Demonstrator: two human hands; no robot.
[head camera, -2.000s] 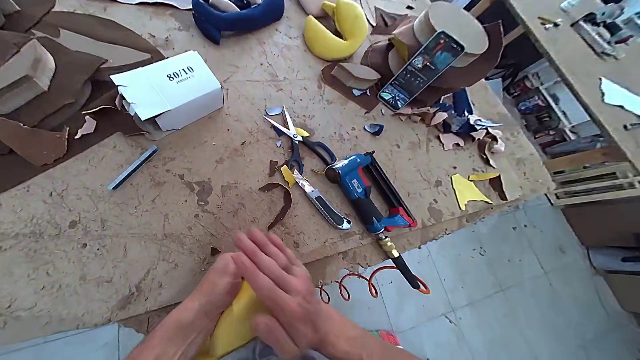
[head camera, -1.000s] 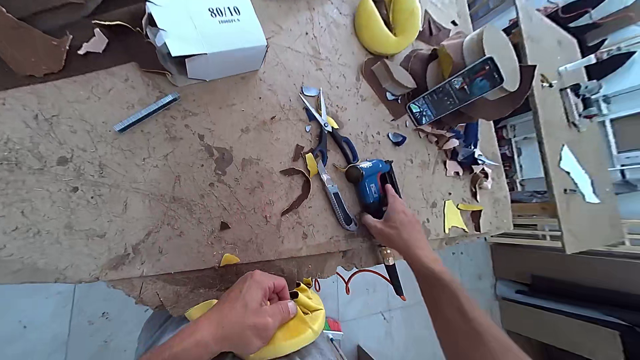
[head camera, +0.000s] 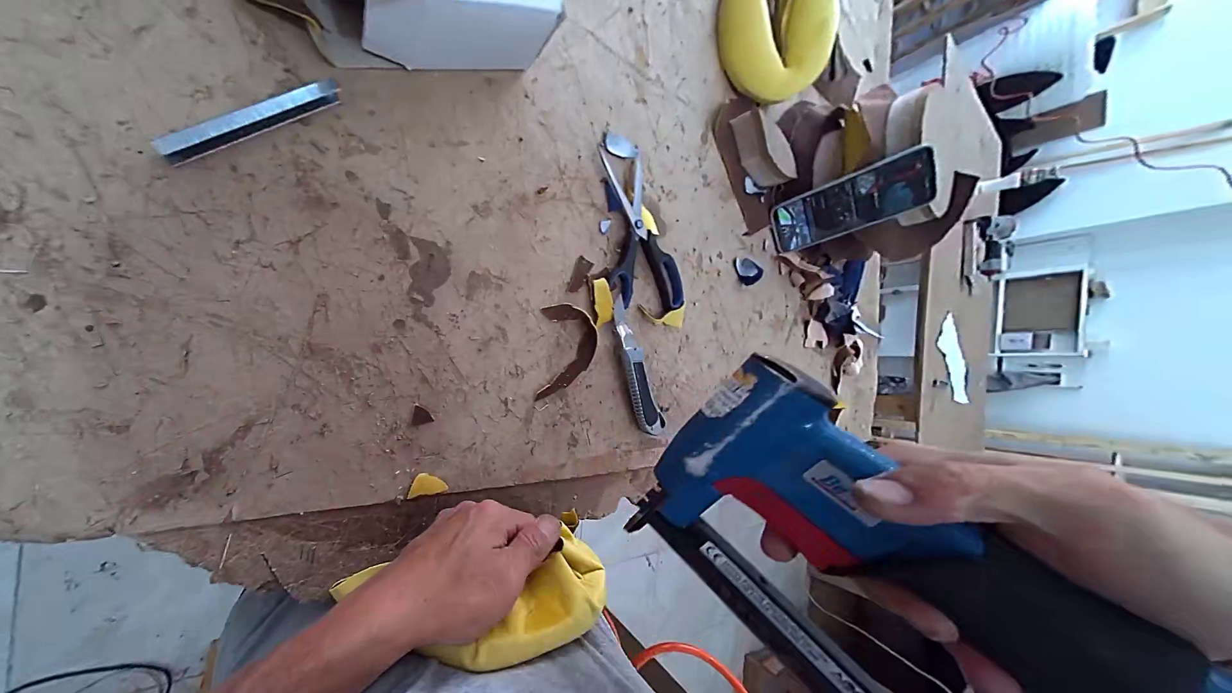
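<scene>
My left hand (head camera: 481, 568) grips a yellow padded piece (head camera: 549, 616) on my lap, pinching its edge between thumb and fingers. In my right hand (head camera: 943, 520) is a blue pneumatic staple gun (head camera: 760, 443), raised to the right of the yellow piece, its nose apart from it. Scissors (head camera: 637, 226) lie partly spread on the worktable, with a grey utility knife (head camera: 637, 375) just below their handles. Yellow and brown scraps surround them. A strip of staples (head camera: 245, 120) rests at the upper left.
A white box (head camera: 462, 34) stands at the top of the worktable (head camera: 289, 318). A curved yellow padded piece (head camera: 775, 58) lies at the upper right, near a phone (head camera: 852, 197) propped on brown pieces. An orange coiled hose (head camera: 688, 650) hangs beyond the table's edge.
My right hand has left the yellow piece, taken hold of the staple gun on the table and lifted it towards me. My left hand keeps the yellow piece.
</scene>
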